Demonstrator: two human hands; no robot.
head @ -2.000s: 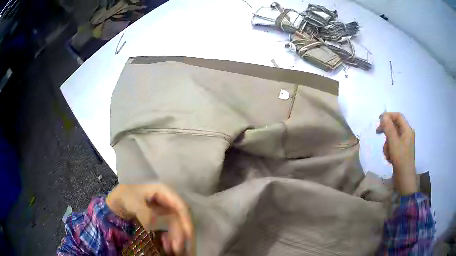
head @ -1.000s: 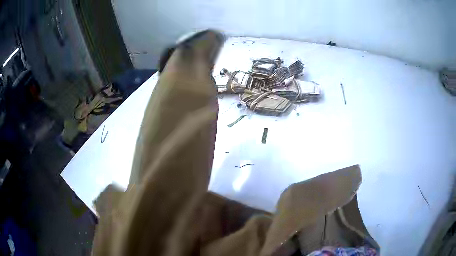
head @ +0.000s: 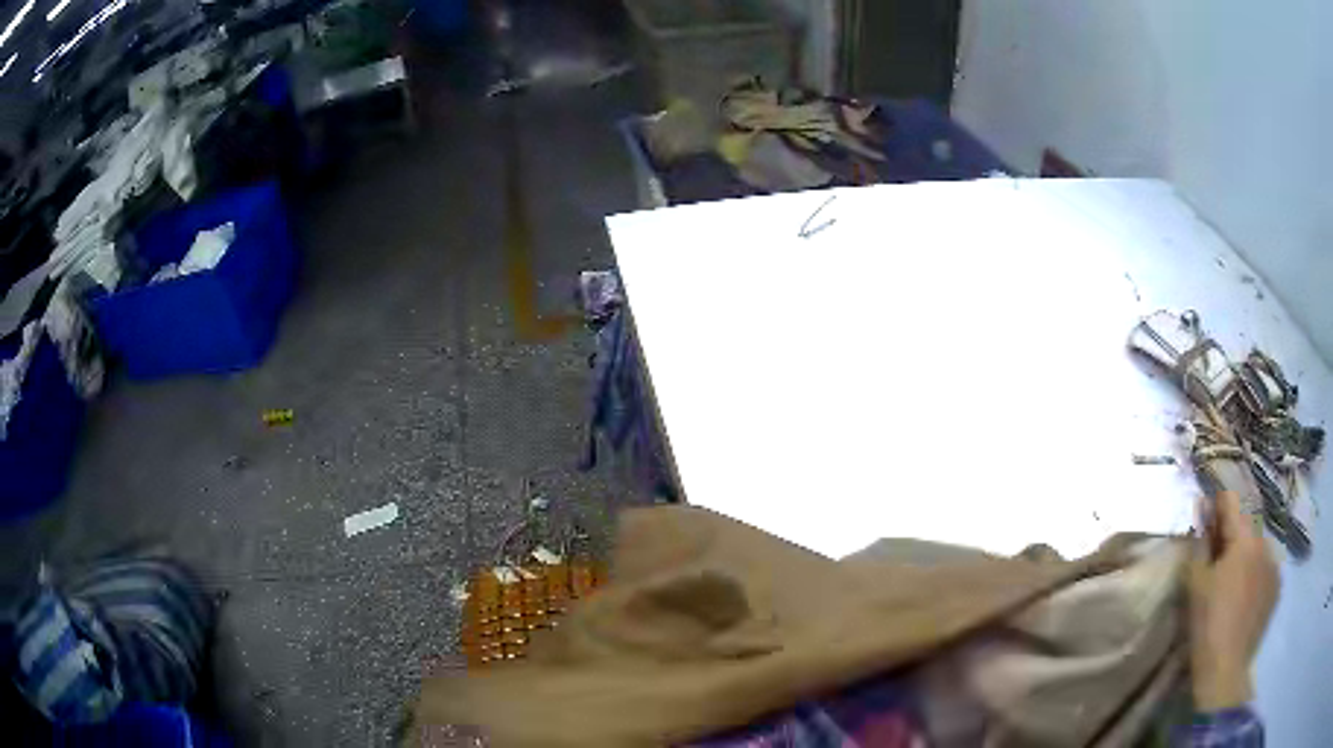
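The brown garment [head: 819, 621] lies bunched across the table's front edge and hangs over its left corner, blurred in part. Its brown face shows at the left and a paler grey-beige part at the right. My right hand [head: 1232, 599] is at the right end of the garment, with the fingers closed on its upper edge. My left hand is not in view. No thread snips can be seen.
Tied bundles [head: 1235, 417] lie at the white table's [head: 906, 365] right. An orange-brown beaded seat [head: 529, 607] stands by its front left corner. Blue bins [head: 198, 314] and a striped sack [head: 117, 636] are on the floor at left.
The view has swung left, showing more floor. The garment, spread pale side up and then raised brown side out, is now low along the front edge. My right hand has come back into view, gripping it.
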